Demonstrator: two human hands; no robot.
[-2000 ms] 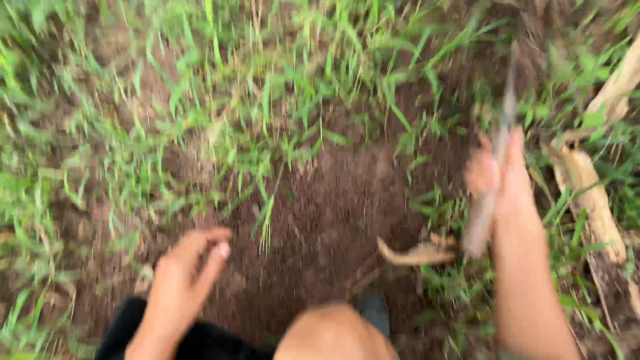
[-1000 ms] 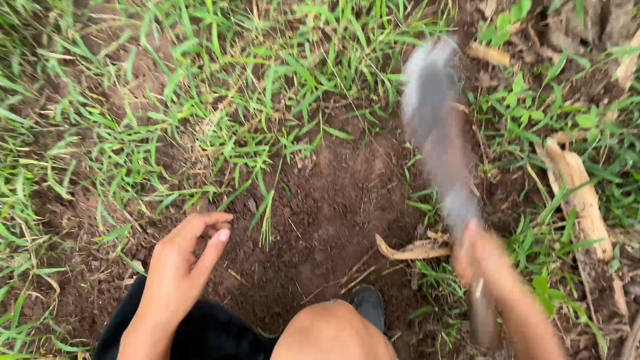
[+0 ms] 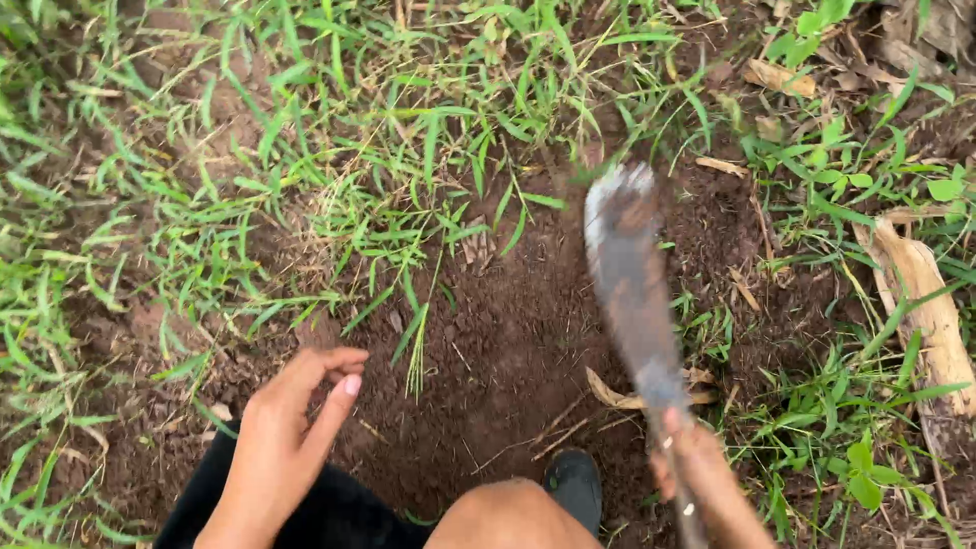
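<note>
My right hand [image 3: 690, 457] is closed around the riveted handle of a machete [image 3: 633, 282] at the lower right. The broad blade, smeared with soil and slightly blurred, points up the view and its tip lies at the edge of the green grass [image 3: 457, 145]. Over the soil at the lower left is my left hand [image 3: 297, 427], holding nothing, with its fingers curled and the thumb apart from them. A seeding grass stem [image 3: 418, 354] stands just right of its fingertips.
Brown soil [image 3: 503, 343] lies between the hands. My bent knee [image 3: 515, 518] and a dark boot [image 3: 576, 488] are at the bottom. A curled dry husk [image 3: 610, 393] lies behind the machete, and a split piece of pale dry stalk [image 3: 926, 297] is at the right.
The machete has swung with my right hand; its blade now appears lower in the view than one second ago. My left hand stays at the lower left.
</note>
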